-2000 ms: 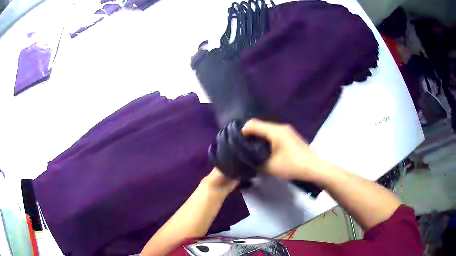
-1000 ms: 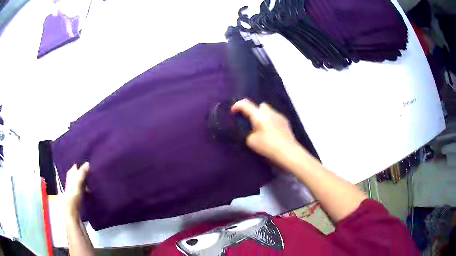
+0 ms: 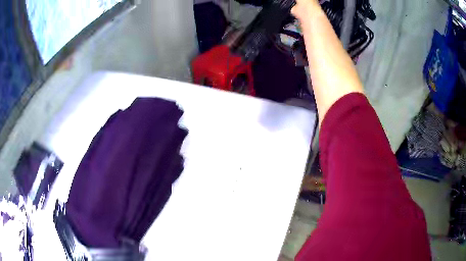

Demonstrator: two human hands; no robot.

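Note:
My right hand (image 3: 305, 7) is at the top edge, partly cut off, with my arm stretched away from me. A blurred bunch of black hangers (image 3: 266, 28) lies right against its fingers; whether the hand grips them is hidden. My left hand is not in view. A stack of dark purple garment pieces (image 3: 127, 168) with a stepped right edge lies on the white table (image 3: 230, 188). Blurred black hangers (image 3: 66, 232) show at its lower left, near the picture's bottom.
A red stool or box (image 3: 222, 69) stands beyond the table's far edge. More black hangers (image 3: 360, 38) are at the top right of my arm. A blurred dark packed piece (image 3: 36, 171) is at the left. A blue bag (image 3: 440, 63) and cloth bundles (image 3: 429, 132) are at the right.
The view has swung right, past the table's end. My right hand has left the purple pieces and reached beyond the table with the arm outstretched. My left hand has gone out of view.

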